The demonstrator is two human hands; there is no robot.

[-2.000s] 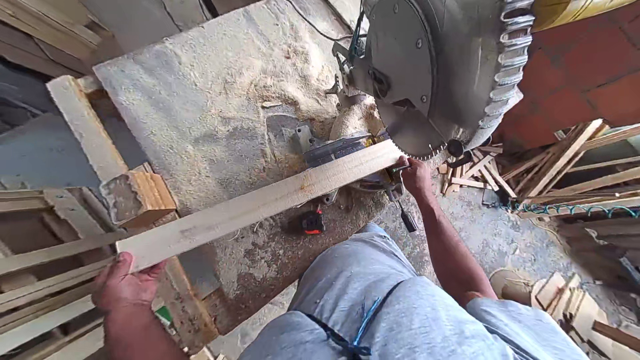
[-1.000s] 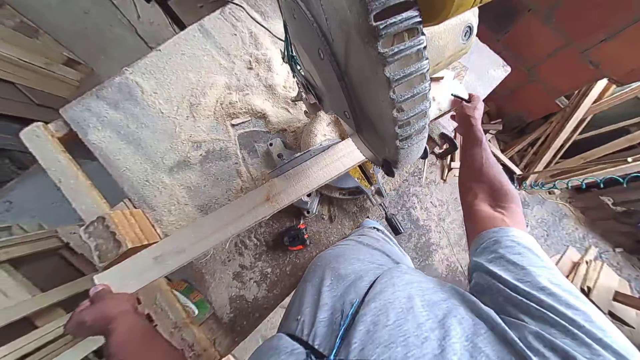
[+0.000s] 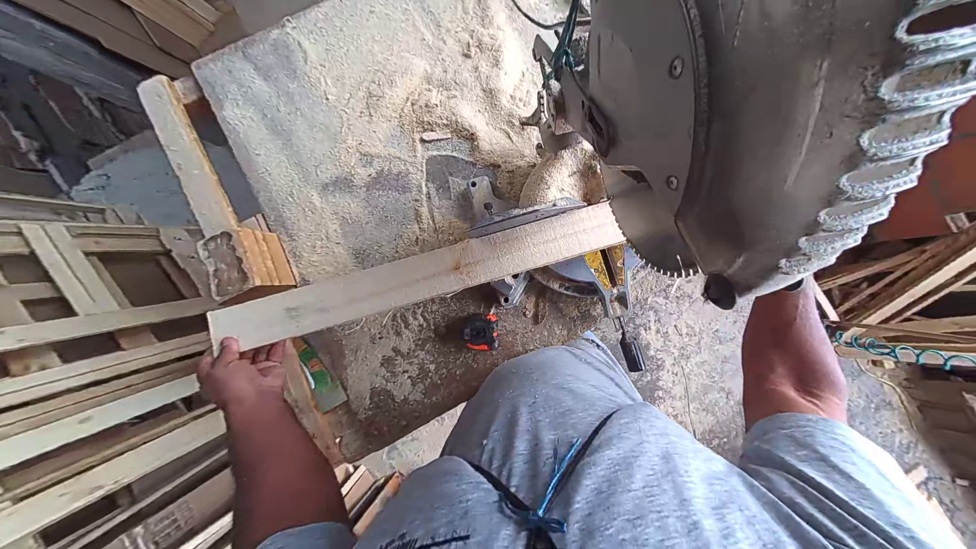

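My left hand (image 3: 242,371) grips the near left end of a long pale wooden board (image 3: 396,276), thumb on its face. The board runs up to the right across the miter saw's base (image 3: 568,276), its far end beside the toothed saw blade (image 3: 657,229). The large metal blade guard and saw head (image 3: 770,130) stand raised above the base. My right forearm reaches up behind the saw head, which hides the right hand. A black and orange tape measure (image 3: 481,332) lies on the table, below the board.
Sawdust covers the worktable (image 3: 335,137). A wooden block support (image 3: 248,263) stands at its left edge, with stacked wooden frames (image 3: 91,305) beyond. The saw's black clamp handle (image 3: 631,352) sticks out toward my legs. Wood offcuts (image 3: 915,282) are piled at the right.
My right hand, visible earlier beside the saw, is now hidden behind the saw head. The board's right end, covered by the guard one second ago, now shows beside the blade.
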